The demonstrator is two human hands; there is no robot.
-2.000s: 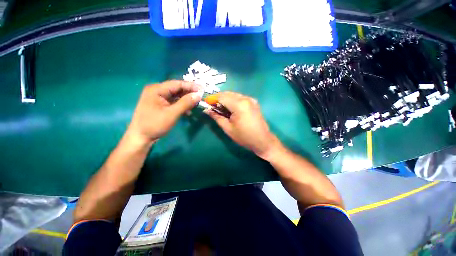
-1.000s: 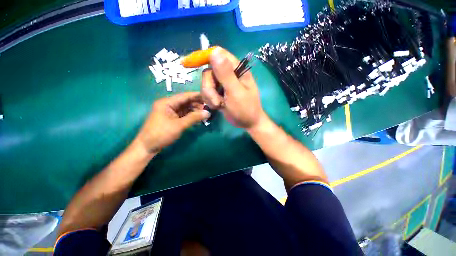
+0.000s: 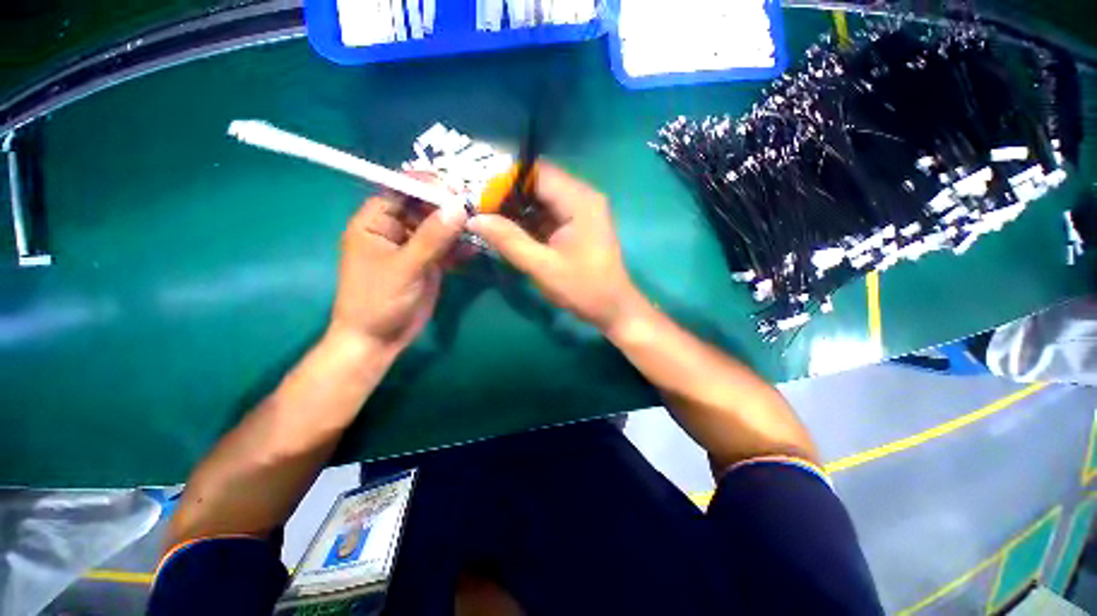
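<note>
My left hand (image 3: 391, 265) grips one end of a long white strip lead (image 3: 319, 153) between thumb and fingers; the strip points up and to the left over the bench. My right hand (image 3: 565, 247), with an orange cover (image 3: 499, 190) on a finger, touches it at the fingertips. Dark wires (image 3: 531, 144) stick up blurred from the right hand. The strip's near end and anything joined to it are hidden by the fingers. A small heap of white connector housings (image 3: 443, 147) lies just beyond the hands, partly covered by them.
A large pile of black harnesses (image 3: 830, 169) with white blocks lies at the right. A blue tray (image 3: 457, 51) of white strips and a blue tray (image 3: 698, 80) of small white parts stand at the far edge. A spare white strip (image 3: 18, 199) lies far left.
A long white strip now shows in my left hand. My right hand has come down beside the left, its wires now pointing up. The view has shifted as the head moved.
</note>
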